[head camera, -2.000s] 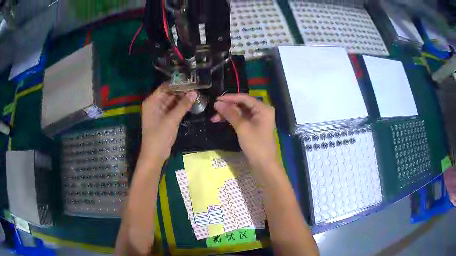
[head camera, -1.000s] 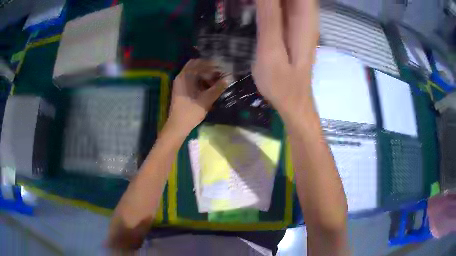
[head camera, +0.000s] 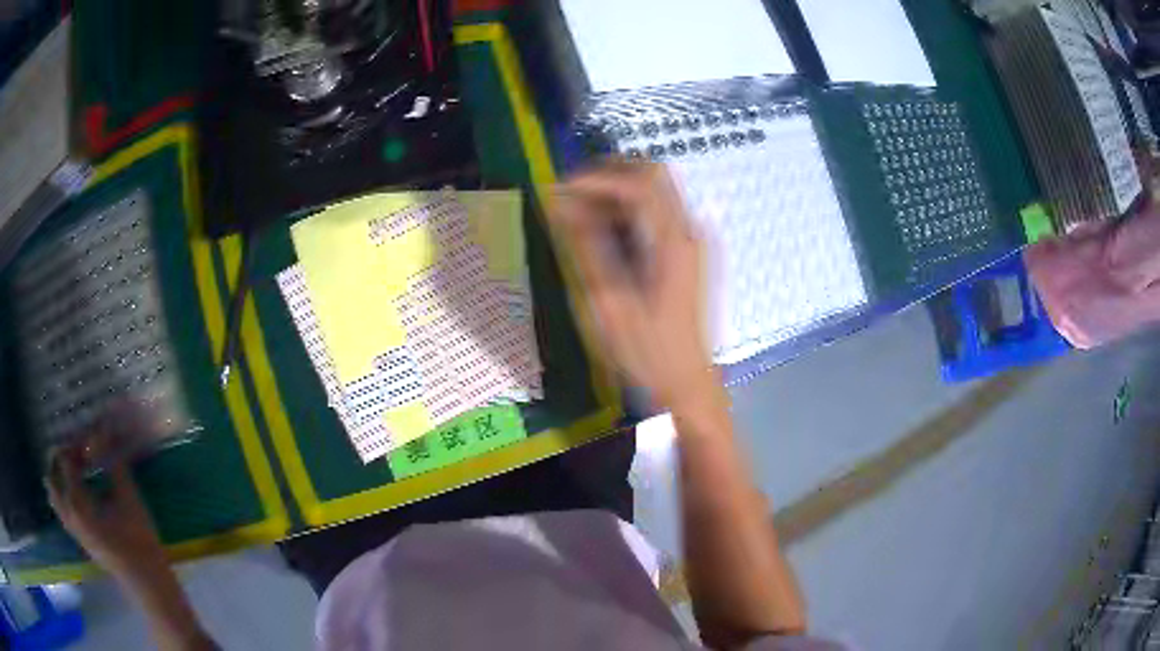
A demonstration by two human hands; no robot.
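My left hand (head camera: 108,490) is blurred at the front edge of the left component tray (head camera: 96,331), which has rows of dark dots. I cannot tell if it holds anything. My right hand (head camera: 642,274) is blurred over the left edge of the white right component tray (head camera: 776,229), fingers curled together. Whether a part is between them cannot be told. The test fixture (head camera: 299,76) is at the top left, cut off by the picture's edge, with a silvery round spot low at its front. No hand touches it.
Yellow and white-pink label sheets (head camera: 420,305) lie in front of the fixture. A thin dark stick (head camera: 237,312) lies left of them. Right are white-topped stacks (head camera: 681,45) and a dotted tray (head camera: 929,185). Another person's pink sleeve (head camera: 1100,280) is at the right edge.
The view has turned rightward and down. My left hand has gone from the fixture to the left tray. My right hand has come down from the fixture area to the right tray.
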